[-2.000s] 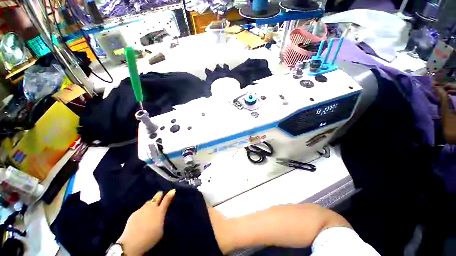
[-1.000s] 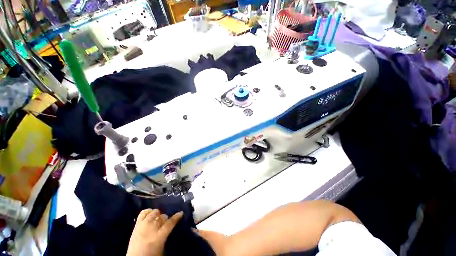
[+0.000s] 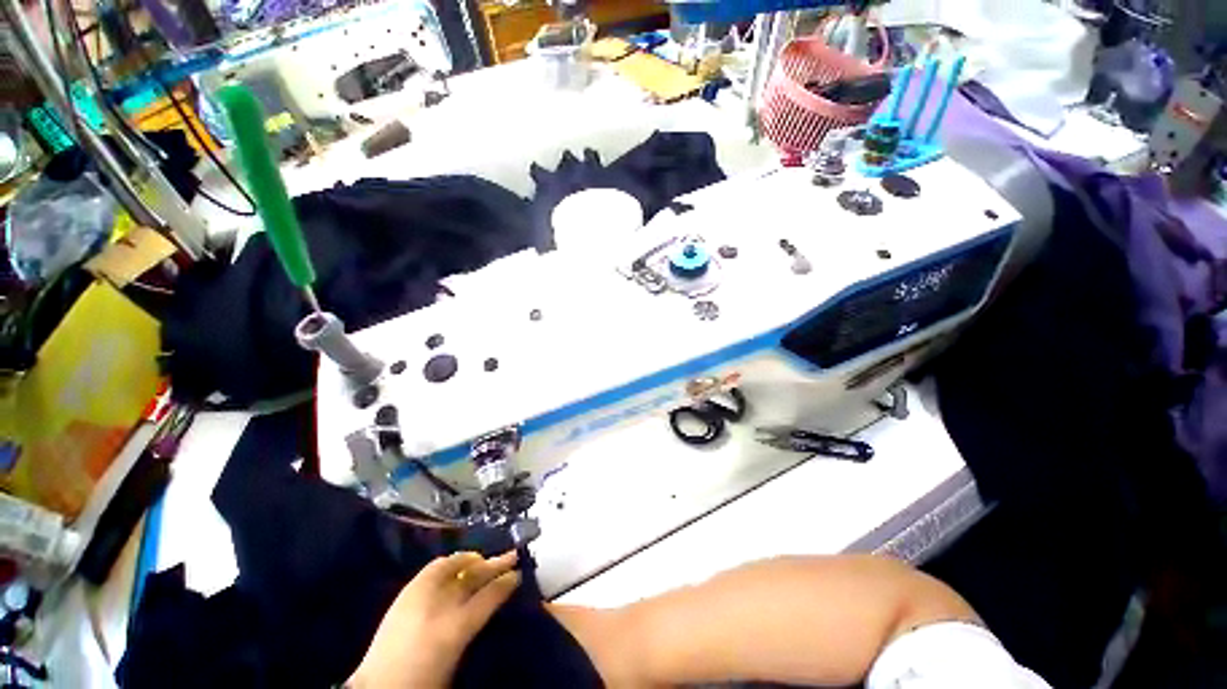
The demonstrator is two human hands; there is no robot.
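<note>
Dark cloth point(image 3: 289, 545) lies left of and in front of the white sewing machine point(image 3: 579, 337), and part of it is at the needle area point(image 3: 505, 509). My left hand point(image 3: 451, 599) rests on the cloth just in front of the presser foot, its fingertips close to the metal parts. Whether it pinches the cloth cannot be seen. My right forearm reaches in from the lower right; its hand is hidden at the cloth, behind my left hand. A green-handled screwdriver point(image 3: 267, 189) stands at the head's left end.
Black scissors point(image 3: 707, 417) and black snips point(image 3: 818, 443) lie on the machine bed under the arm. More dark cloth point(image 3: 363, 256) lies behind the head. A pink basket point(image 3: 814, 111) stands behind. A yellow packet point(image 3: 88, 364) is at left. Dark and purple cloth hang at right.
The view shifted left, then partly back. My left hand moved up from lower on the cloth to beside the presser foot, its fingers lying closer together. The watch has left view.
</note>
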